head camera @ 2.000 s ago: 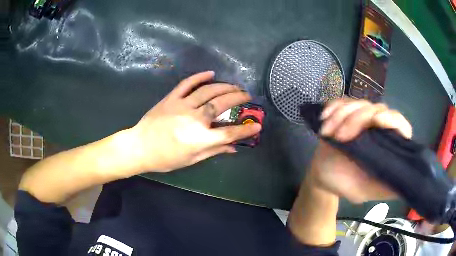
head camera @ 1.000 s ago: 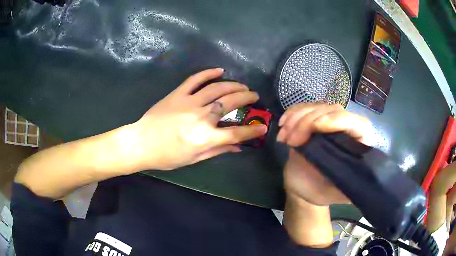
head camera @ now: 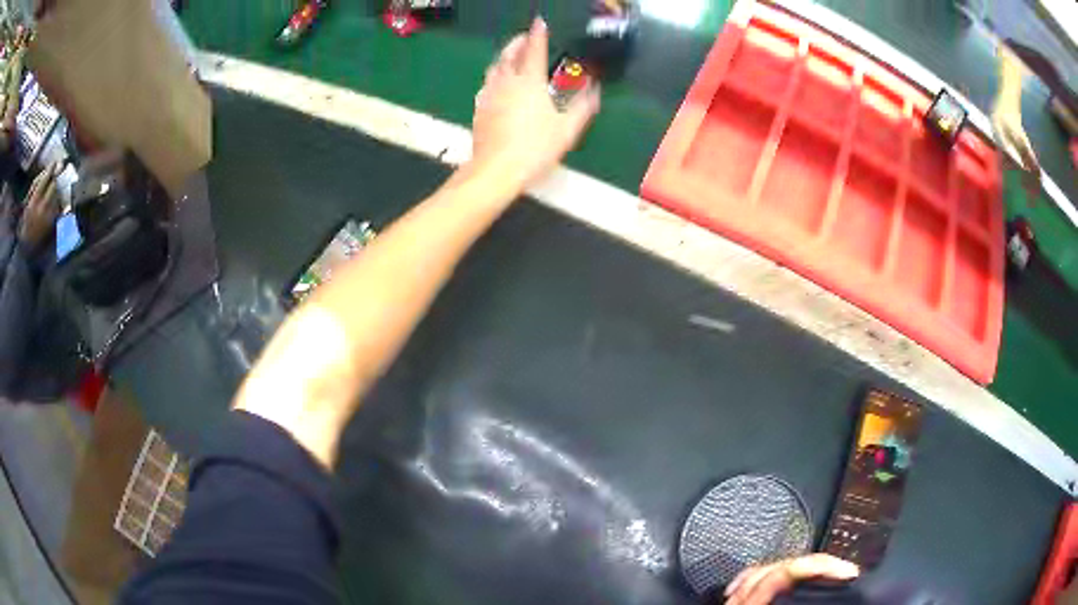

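Note:
My left hand [head camera: 526, 118] is stretched out over the green conveyor belt. Its fingers and thumb are around a small electronic unit [head camera: 570, 78] with a red end and a yellow round part. My right hand [head camera: 786, 577] is at the bottom edge, mostly cut off, with its fingers curled by the dark body of the electric screwdriver, of which only a sliver shows. The round perforated screw plate [head camera: 742, 532] lies flat on the dark mat just beyond my right hand. Another unit [head camera: 333, 260] lies on the mat, left of my left forearm and partly behind it.
A large red compartment tray [head camera: 816, 177] lies on the belt at the upper right, with a small dark unit on it. The belt's pale edge strip [head camera: 709, 251] crosses the view. A smartphone [head camera: 875, 473] lies beside the screw plate. More units sit on the belt. Other people are at both sides.
My view has swung up toward the belt. My left hand has moved from the mat to the belt with the unit. My right hand now sits low at the bottom edge.

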